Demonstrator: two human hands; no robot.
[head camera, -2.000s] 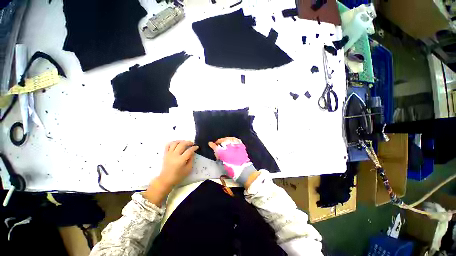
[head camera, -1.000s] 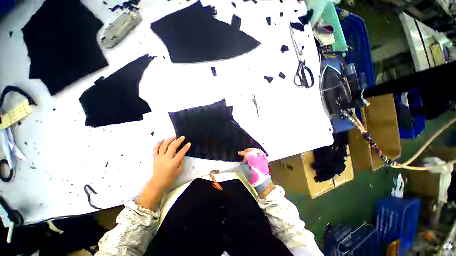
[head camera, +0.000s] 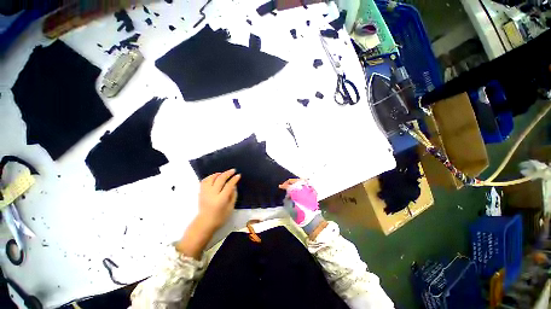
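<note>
A black garment panel (head camera: 238, 169) lies flat on the white-covered table (head camera: 326, 139) at the near edge. My left hand (head camera: 218, 196), bare, rests on the panel's left part with fingers slightly spread. My right hand (head camera: 301, 198), in a pink and grey fingerless glove, is at the panel's right corner with thumb and fingertips close together. Whether cloth is pinched between them cannot be made out. Other black panels lie beyond: one at the left (head camera: 59, 99), one nearer (head camera: 127, 146), one further back (head camera: 217, 64).
A grey-beige weight (head camera: 122, 73) lies between panels. Shears (head camera: 345, 90) lie at the right. Large shears (head camera: 17, 232) with a yellowish tag (head camera: 18, 189) lie at the left. A thin dark curl (head camera: 113, 271) is near the front edge. A steam iron (head camera: 386, 102) stands off the right edge.
The view has turned and shifted. My left hand has moved from the near panel's left edge further onto it. My right hand has moved from the panel's middle to its right corner.
</note>
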